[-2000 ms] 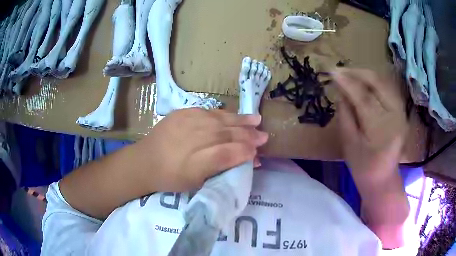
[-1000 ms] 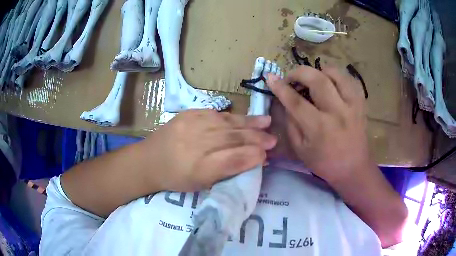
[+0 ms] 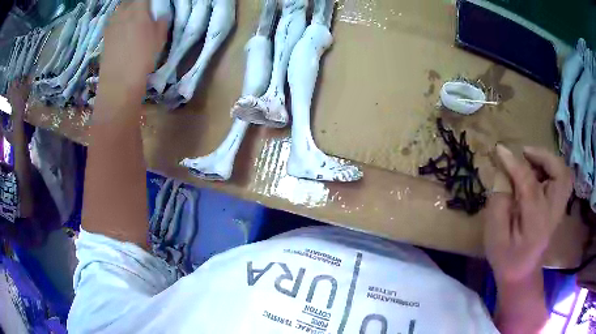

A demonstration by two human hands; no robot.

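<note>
My left hand (image 3: 134,55) is blurred at the upper left, over a row of pale figure legs (image 3: 72,55); whether it holds one cannot be told. My right hand (image 3: 526,202) is at the right, fingers apart and nothing seen in it, beside a loose pile of black straps (image 3: 457,169). A white glue cup (image 3: 457,98) stands behind the pile with a thin pale stick (image 3: 474,102) across it. Several more legs (image 3: 304,91) lie at the middle, one with its toes pointing right. No leg is against my shirt.
Brown cardboard (image 3: 385,98) with shiny tape covers the table. A flat black rectangle (image 3: 503,39) lies at the far right edge. More legs (image 3: 581,124) lie at the right. A blue crate (image 3: 225,215) with legs is below the table. Another person's arm (image 3: 19,143) shows at the left edge.
My left hand has left the lap area and moved to the upper left; the leg it held there is gone from there. My right hand has moved right, off the foot. The view has shifted left.
</note>
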